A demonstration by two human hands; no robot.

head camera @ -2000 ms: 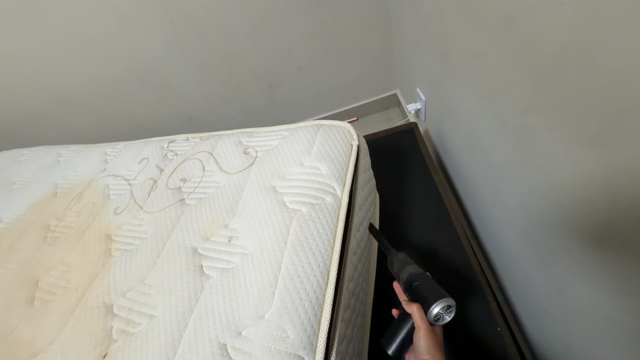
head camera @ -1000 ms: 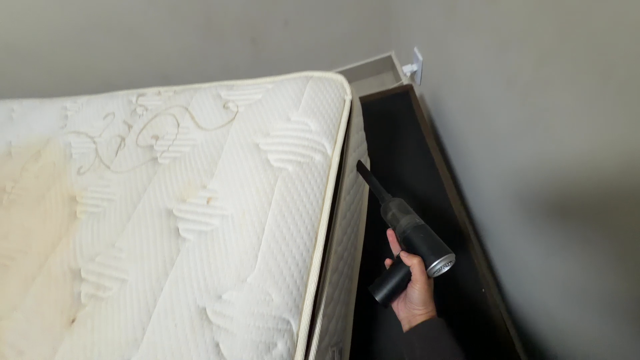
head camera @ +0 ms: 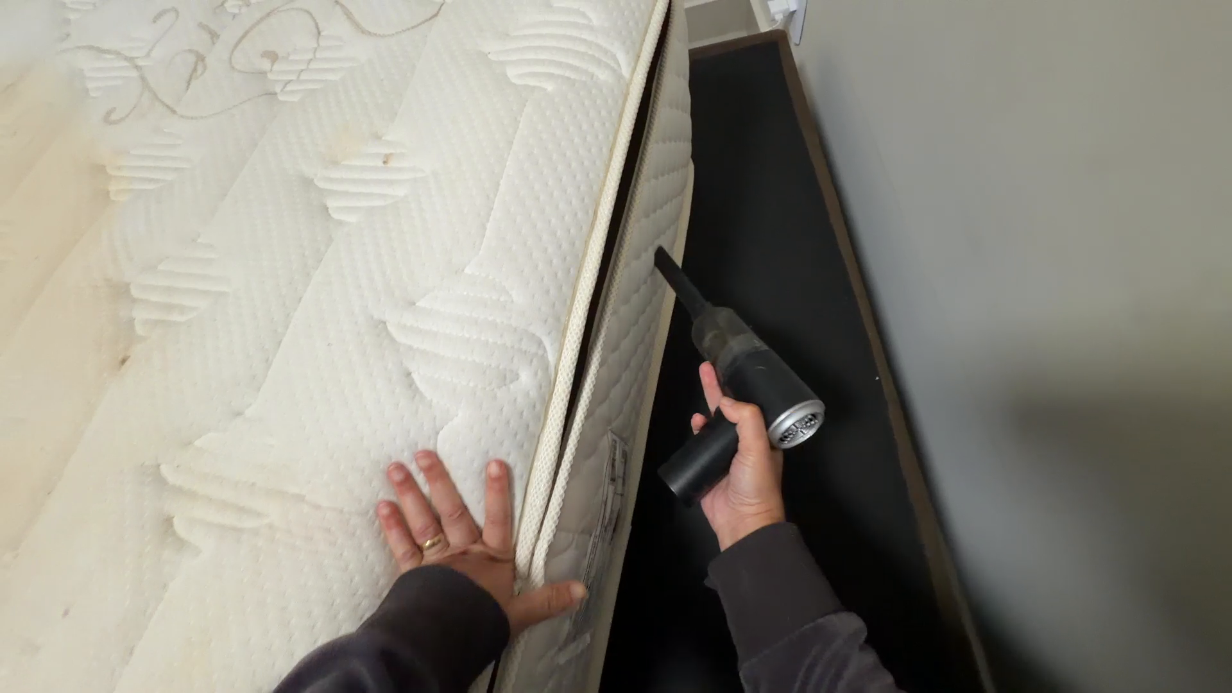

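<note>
My right hand [head camera: 746,462] is closed around the handle of a black handheld vacuum cleaner [head camera: 756,380]. The narrow nozzle points up and left, its tip at the quilted side of a white mattress [head camera: 462,192]; whether it touches cannot be told. My left hand [head camera: 457,549], with a ring on one finger, lies spread on the mattress top near the edge, its thumb reaching over the piped border. A dark gap runs along that border, between the top layer and the side panel. The mattress top shows yellowish stains and a stitched scroll pattern.
Right of the mattress is a black bed base surface [head camera: 760,173] with a brown edge. A grey wall [head camera: 1039,241] rises along its right side. A white plug [head camera: 784,10] is on the wall at the top, by a pale ledge.
My left hand has come into view and lies on the mattress. My right hand still holds the vacuum, its nozzle farther down the mattress side. The view has moved closer.
</note>
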